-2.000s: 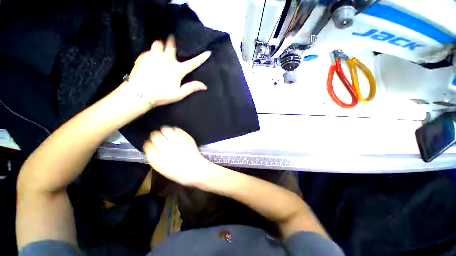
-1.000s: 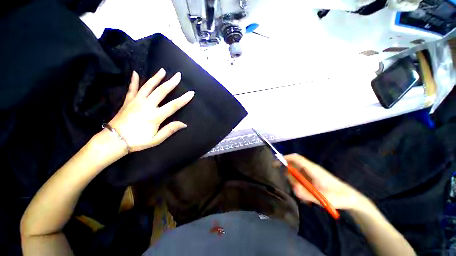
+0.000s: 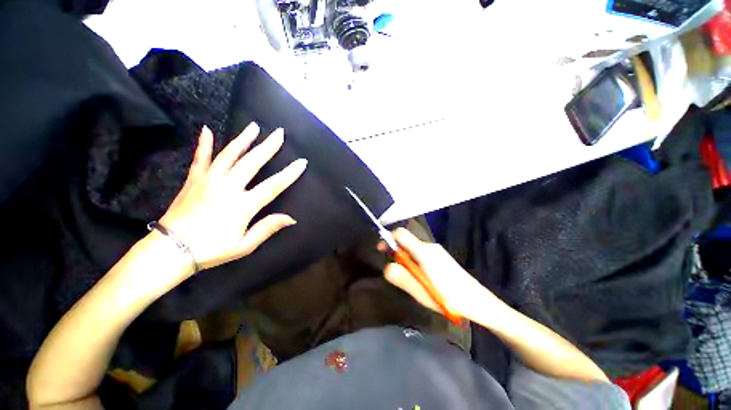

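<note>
The black garment (image 3: 312,192) lies over the left of the table and hangs over its front edge towards the lap. Its near part is smooth and matte; nubbly cloth shows behind. My left hand (image 3: 232,200) lies flat on it, fingers spread, holding nothing. My right hand (image 3: 425,276) holds the scissors (image 3: 423,282) by the orange-red handle. The blades point up and left, over the garment's right part near its corner. I cannot tell whether they touch the cloth. The yellow handle loop is not visible.
The presser foot area (image 3: 308,36) of the sewing machine is at the top. A black phone (image 3: 599,106) lies on the white table (image 3: 473,152) at the right, beside a plastic bag (image 3: 681,76). Dark cloth (image 3: 577,240) is piled right of my right arm.
My right hand took up the scissors from the table and moved left with them to the garment. My left hand shifted and stayed flat on the cloth. The view has moved, leaving the machine head mostly out.
</note>
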